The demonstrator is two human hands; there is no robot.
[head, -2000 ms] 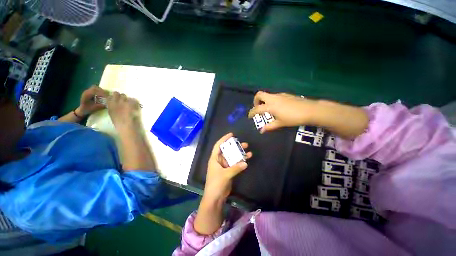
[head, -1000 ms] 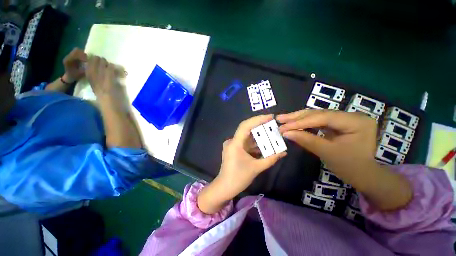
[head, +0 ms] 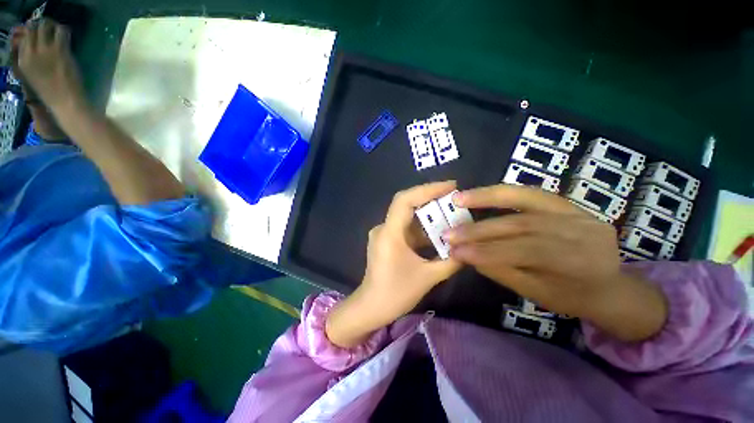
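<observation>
My left hand (head: pixel 397 256) holds two white modules (head: pixel 436 221) side by side, their plain narrow faces up, over the black tray (head: pixel 347 194). My right hand (head: pixel 541 248) touches the modules with its fingertips from the right and covers part of them. Two more white modules (head: pixel 432 141) lie side by side in the tray's left half. A small flat blue part (head: pixel 379 130) with an opening lies left of them. Columns of display modules (head: pixel 602 176) with dark windows stand in the tray's right half, partly hidden by my right hand and sleeve.
At left, a blue bin (head: pixel 255 147) stands on a pale mat (head: pixel 157 78). A blue-clad person's arm (head: pixel 107 153) reaches to the upper left. A thin pen (head: pixel 708 151) lies right of the tray. A red pen (head: pixel 743 248) lies on a sheet (head: pixel 732 221) at the right edge.
The two modules from my right hand now lie in the tray. My right hand has come to the modules in my left hand. The neighbour's hand has moved to the upper left.
</observation>
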